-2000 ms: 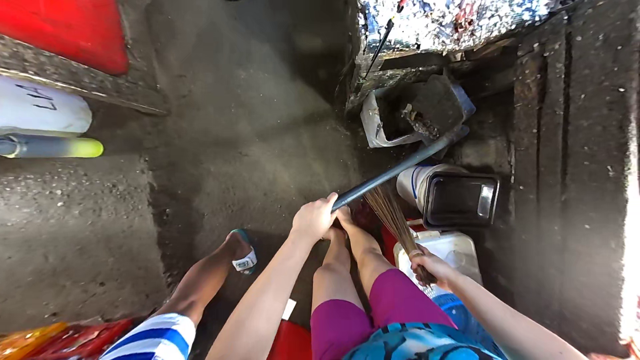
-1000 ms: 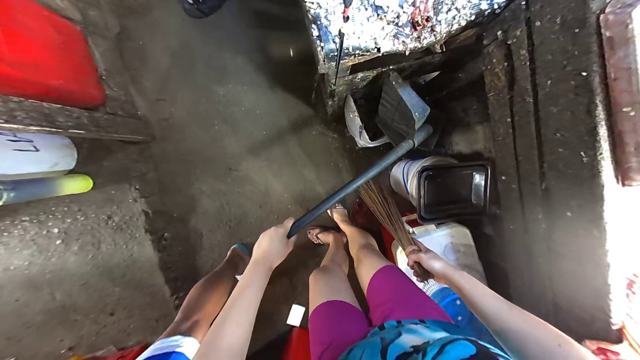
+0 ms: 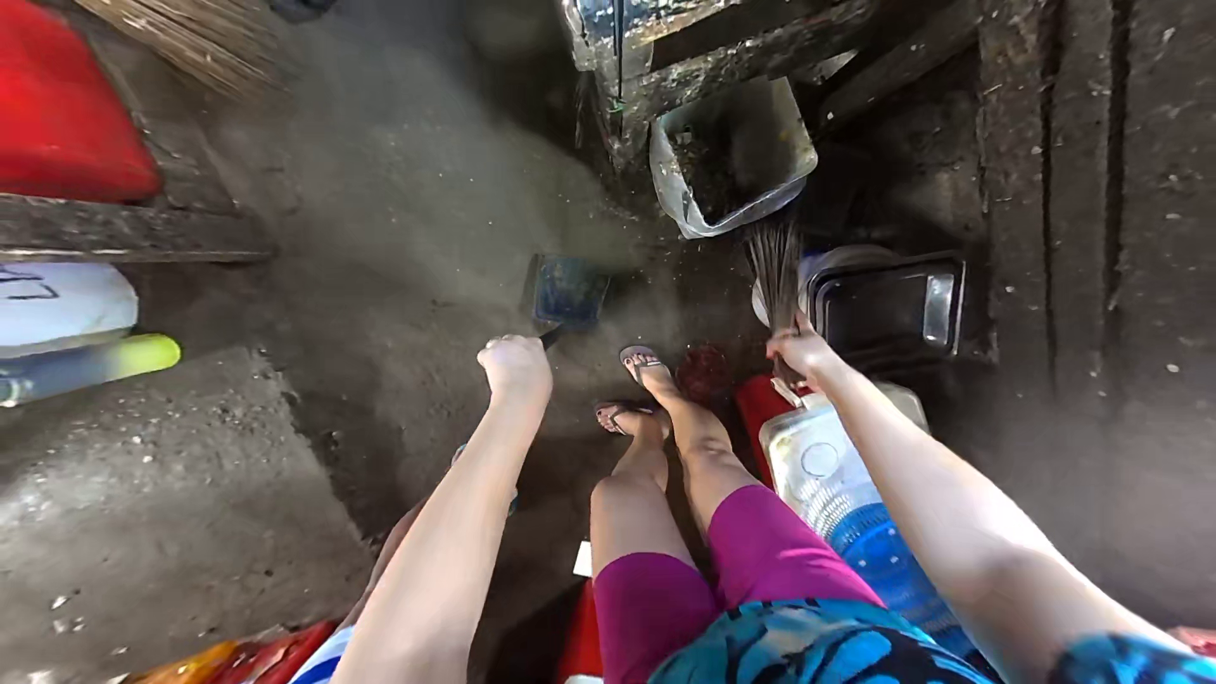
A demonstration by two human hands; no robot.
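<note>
My left hand (image 3: pixel 516 366) is closed around the dark handle of a long-handled dustpan (image 3: pixel 570 290), whose blue-grey pan is down over the floor just beyond the hand. My right hand (image 3: pixel 801 353) grips a stick broom (image 3: pixel 777 266) of thin dark bristles, with its bristle end pointing away from me. Beyond the bristle tips stands an open bin (image 3: pixel 679 185) with a pale liner and some dark waste inside. Beside the broom, a black rectangular tray (image 3: pixel 883 309) lies on top of a white bucket, partly hidden.
Wooden planks run along the right. A container with a clouded lid (image 3: pixel 822 456) and a blue basket (image 3: pixel 879 551) are by my right leg. At left are a wooden bench edge (image 3: pixel 123 228), a white container (image 3: pixel 66 302) and another broom's bristles (image 3: pixel 190 33). A person is partly visible beside my left arm.
The dustpan's pan has moved from over the bin down to the floor area left of it. Another broom's bristles have come into view at upper left. My right hand still holds the stick broom.
</note>
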